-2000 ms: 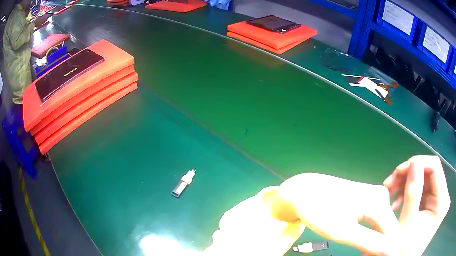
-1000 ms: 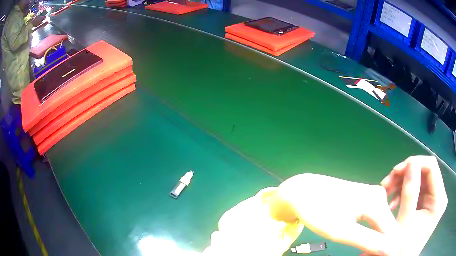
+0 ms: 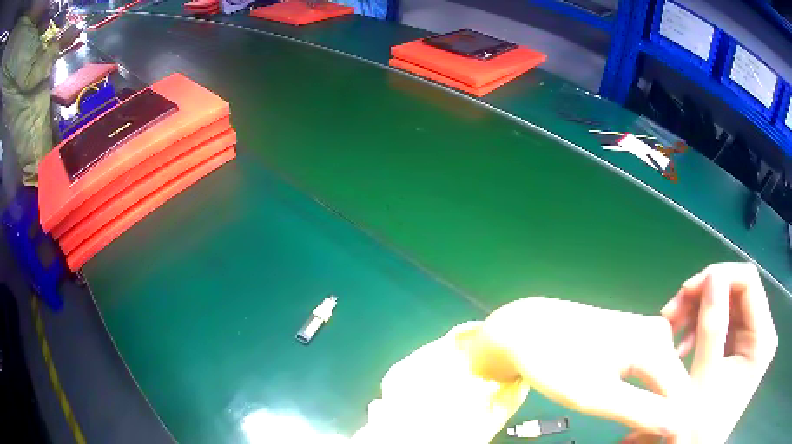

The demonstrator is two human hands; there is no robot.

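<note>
A small grey-and-white USB stick (image 3: 317, 320) lies on the near green bench. A second USB stick (image 3: 537, 427) lies at the bottom edge, close under my left forearm. My left hand (image 3: 599, 360) reaches in from the bottom centre, overexposed white, with a yellowish sleeve. My right hand (image 3: 731, 334) is at the lower right, its fingers bent inward. The two hands meet or overlap. No held thing shows, but the glare and overlap hide the fingertips and palms.
A stack of orange pads (image 3: 195, 113) with a black tablet (image 3: 122, 130) stands at the left. More orange pads (image 3: 512, 68) bear a tablet (image 3: 469, 43) beyond the belt. White and brown scraps (image 3: 643, 152) lie on the far ledge. A person (image 3: 28, 95) stands far left.
Both hands stay almost in place; the right hand's fingers have shifted very slightly. The USB sticks and pads have not visibly moved on the bench.
</note>
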